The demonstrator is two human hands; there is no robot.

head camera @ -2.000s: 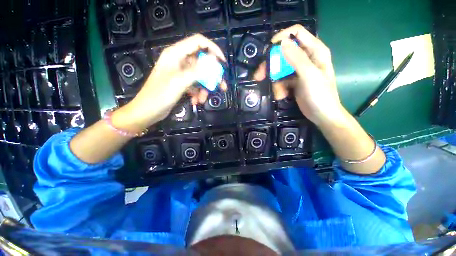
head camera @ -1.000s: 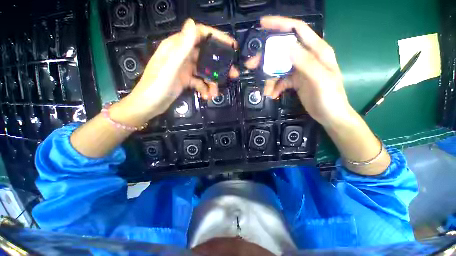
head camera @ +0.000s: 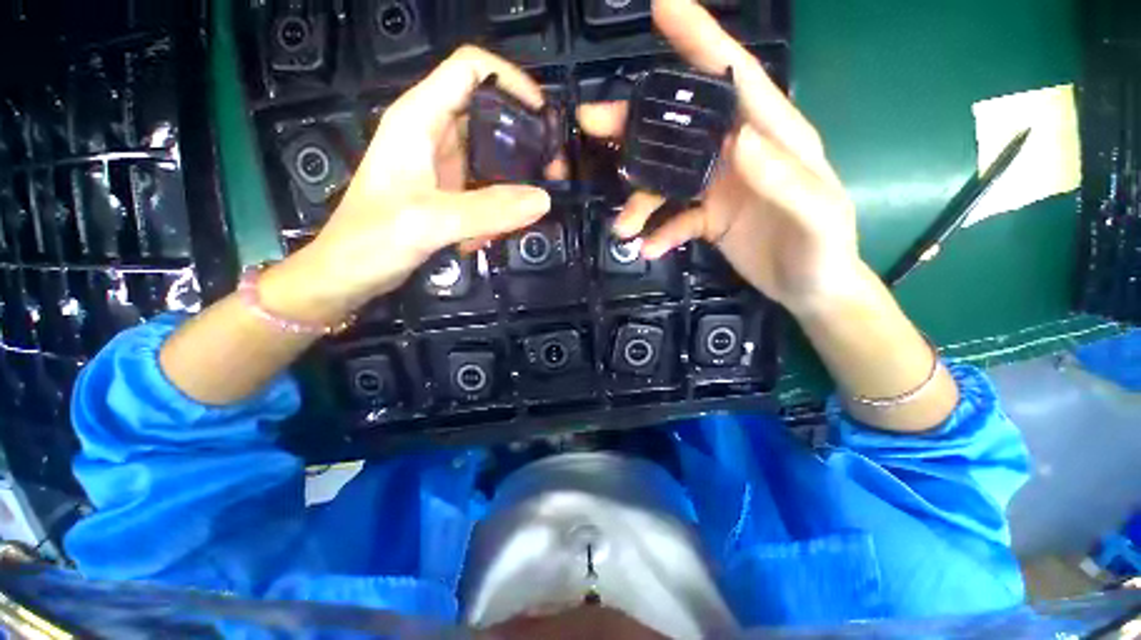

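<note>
My left hand (head camera: 425, 175) holds a black square smartwatch unit (head camera: 508, 135) by its edges, its face dark with faint small text. My right hand (head camera: 776, 188) holds a second smartwatch unit (head camera: 677, 133), its screen showing rows of white text and thin lines on black. Both units are held above the loaded tray (head camera: 526, 423), where units lie with ringed backs up, such as one watch back (head camera: 637, 351). My hands hide part of the tray's middle pockets.
A black pocket tray (head camera: 100, 225) lies at the left. At the right, a pen (head camera: 970, 200) lies across a pale yellow paper (head camera: 1057, 144) on the green mat (head camera: 901, 75). More black trays (head camera: 1114, 188) show at the far right edge.
The left unit's screen went from blue to dark with red and green marks, then faint text. The right unit's went from blue to white, then a dark text page. My left thumb has moved down.
</note>
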